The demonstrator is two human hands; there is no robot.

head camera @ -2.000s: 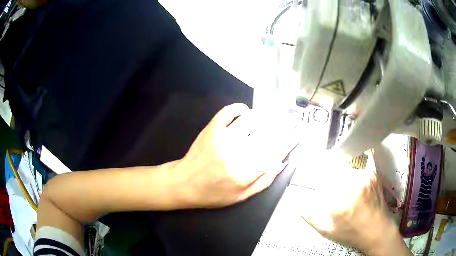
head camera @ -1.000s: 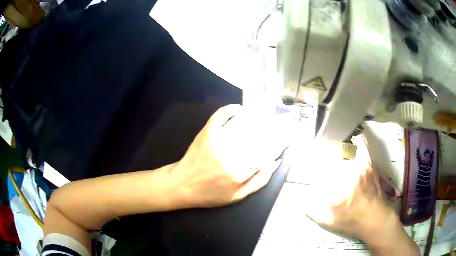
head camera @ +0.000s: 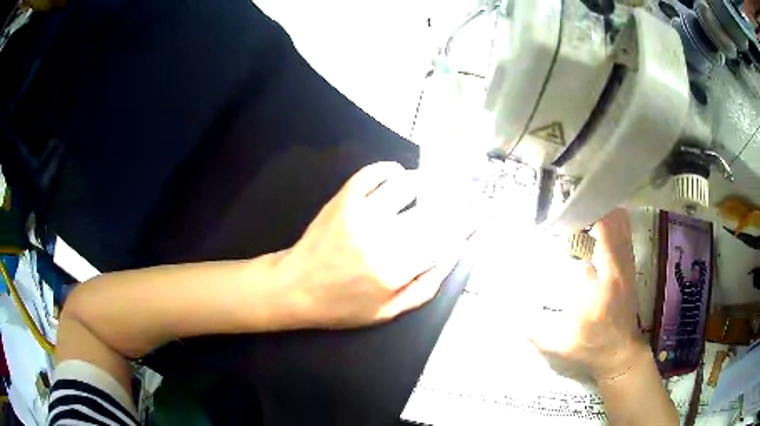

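Note:
A large black garment panel (head camera: 208, 141) covers the left side of the white table. My left hand (head camera: 375, 250) lies flat on the panel near its right edge, fingertips lost in glare beside the needle area. The off-white sewing machine head (head camera: 575, 100), with a yellow warning triangle, stands above and right of it. My right hand (head camera: 583, 308) is right of the needle area, under the head, by a ribbed thumb screw (head camera: 582, 245). Its fingers are washed out by the lamp, so what it holds cannot be told. The presser foot and needle are hardly visible in the glare.
A smartphone (head camera: 683, 291) with a lit screen lies right of my right hand. A ribbed pale knob (head camera: 690, 190) is on the machine front. A printed ruler (head camera: 517, 406) runs along the table's front edge. Papers (head camera: 33, 349) and a yellow cord are at the far left.
My right hand's fingers have shifted slightly upward beside the thumb screw. The left hand stays on the panel at almost the same place. The camera view has shifted a little.

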